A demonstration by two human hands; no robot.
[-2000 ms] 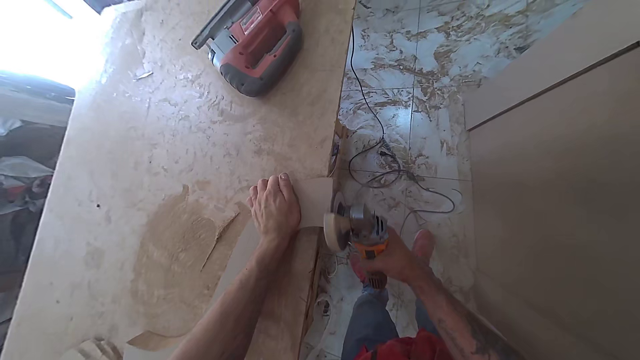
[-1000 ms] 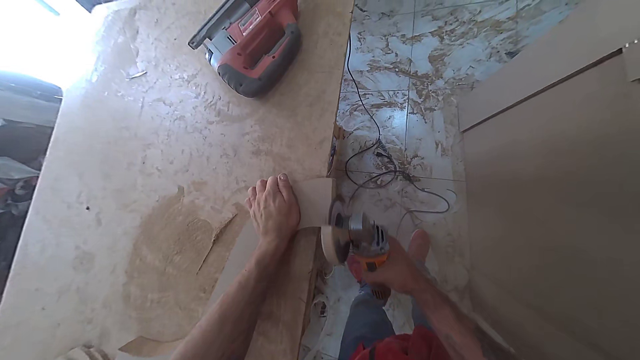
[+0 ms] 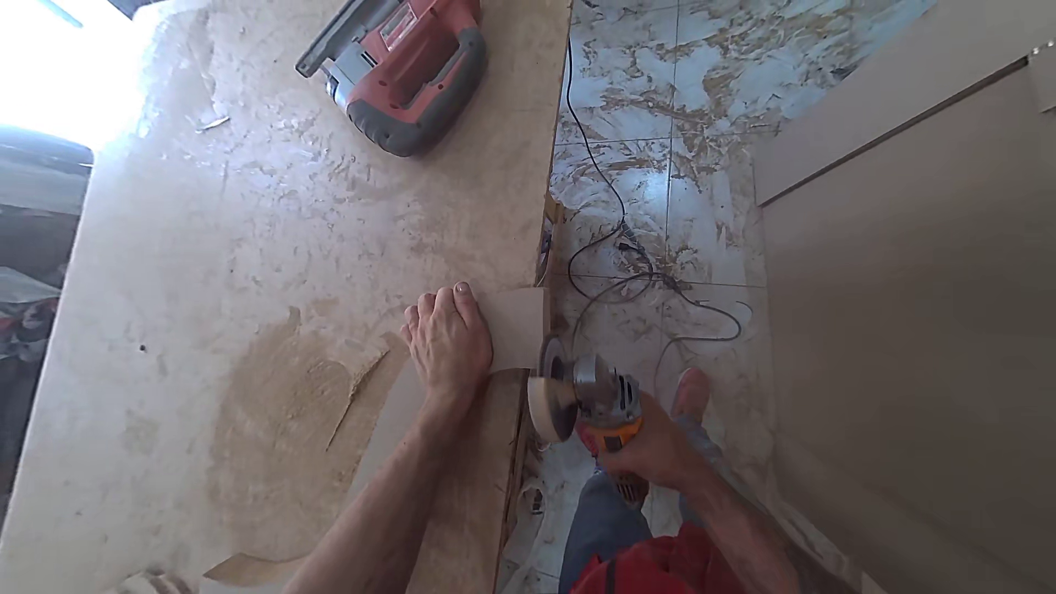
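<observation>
My left hand (image 3: 450,342) lies flat, fingers together, on a curved board (image 3: 518,326), pressing it on the wooden workbench (image 3: 462,223). The board's end reaches the bench's right edge. In my right hand (image 3: 656,450) is an angle grinder (image 3: 606,396) with an orange and grey body, held just beyond that edge. A round pad (image 3: 550,408) is fitted to its head, and a dark disc or guard sits beside the board's end corner. Whether the disc touches the board cannot be told.
A red and grey jigsaw (image 3: 412,74) lies on the bench's far part. Black cable (image 3: 610,181) loops over the dusty tiled floor (image 3: 709,157). Large flat panels (image 3: 899,289) stand at the right. Sawdust (image 3: 280,412) and a thin sliver (image 3: 355,400) lie left of my forearm.
The grinder has moved slightly down along the board's end. My left hand has stayed in place on the board.
</observation>
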